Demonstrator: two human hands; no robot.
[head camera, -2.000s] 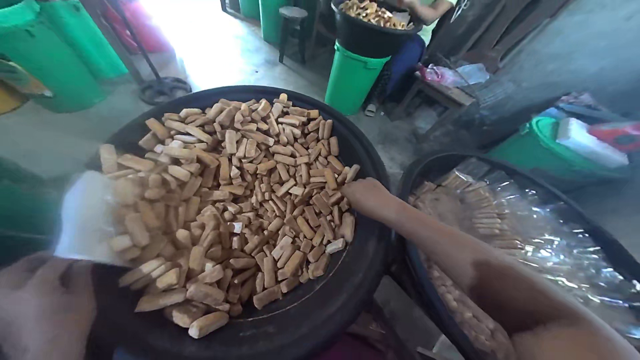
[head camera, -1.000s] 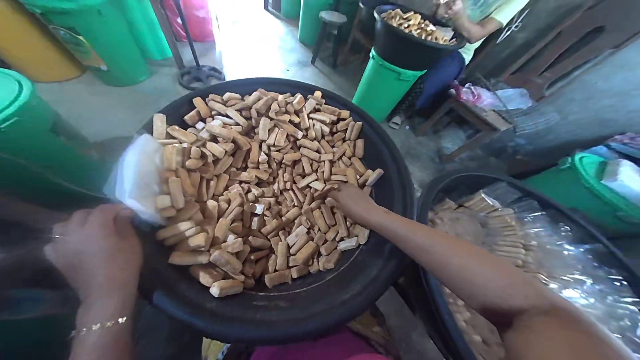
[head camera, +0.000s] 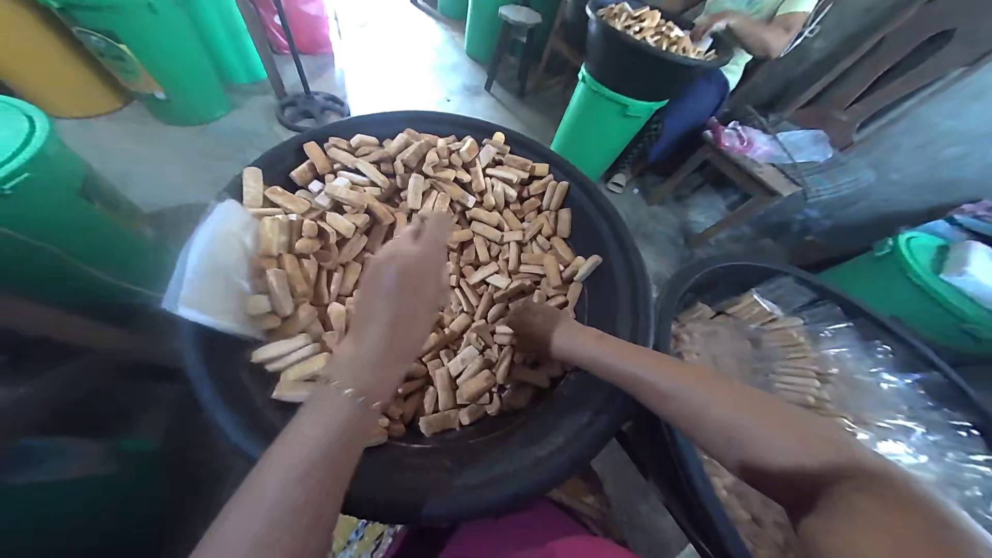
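Note:
A wide black basin (head camera: 496, 484) holds a heap of short baked biscuit sticks (head camera: 488, 232). My left hand (head camera: 407, 279), with a thin bracelet at its wrist, reaches over the middle of the heap; its fingers are blurred, and whether they hold a stick cannot be told. Lower right, my right hand (head camera: 539, 329) is sunk among the sticks, its fingertips hidden. A whitish plastic bag (head camera: 215, 271) lies over the basin's left rim, touched by neither hand.
At right, a second black tub (head camera: 717, 271) holds clear packets of sticks (head camera: 798, 364). Green bins (head camera: 604, 128) stand around. A person (head camera: 752, 35) handles sticks in another black tub (head camera: 635, 66). A wooden bench (head camera: 744, 170) bears plastic bags.
My left hand has moved from beside the plastic bag at the basin's left rim to over the middle of the heap. My right hand has stayed among the sticks on the right.

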